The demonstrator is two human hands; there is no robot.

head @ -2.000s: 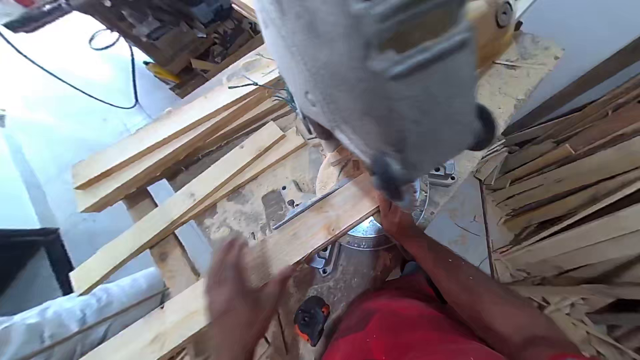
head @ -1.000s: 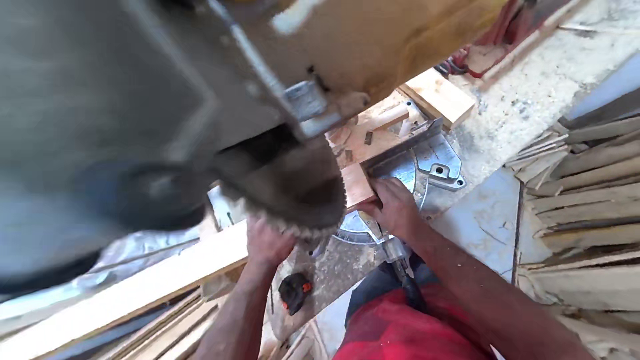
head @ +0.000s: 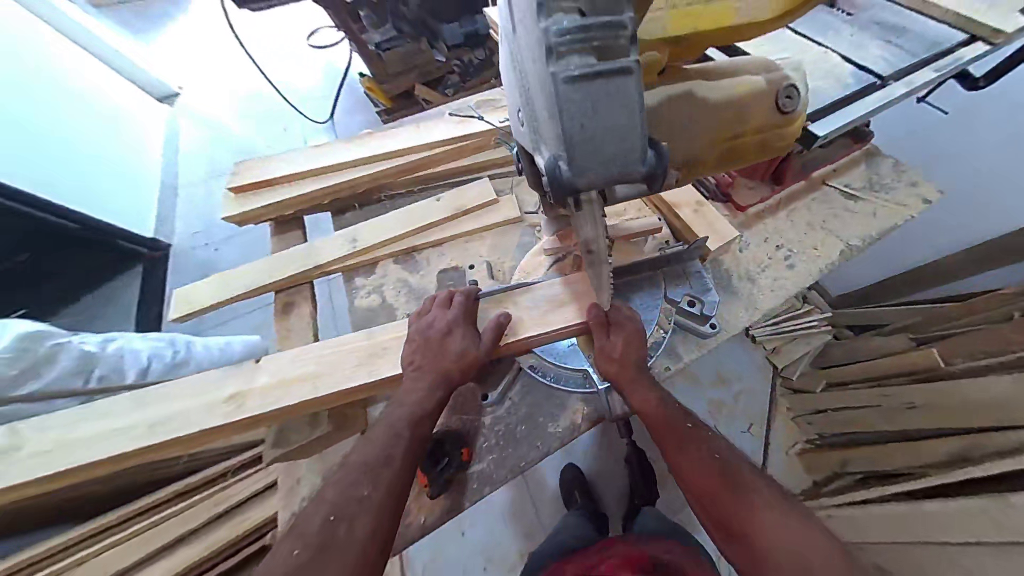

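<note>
A long pale wooden board [head: 320, 368] lies across the miter saw's round metal base [head: 568, 360] against its fence. My left hand [head: 448, 336] grips the board left of the blade, fingers over its far edge. At the board's right end my right hand [head: 616, 340] holds the near corner with bent fingers, close beside the toothed saw blade [head: 594, 248]. The blade hangs at the board's end under the grey guard of the miter saw [head: 600, 104]; whether it touches the wood or spins, I cannot tell.
A black and orange tape measure [head: 445, 462] sits on the dusty workbench [head: 512, 448]. Several cut boards [head: 344, 240] lie behind the long board. Wood strips are stacked at right [head: 920, 416] and lower left [head: 200, 520]. A wood offcut [head: 700, 216] rests behind the fence.
My left hand, off the board's top and blurred two seconds ago, now grips it. The view has shifted strongly, so the saw head looks smaller than one second ago.
</note>
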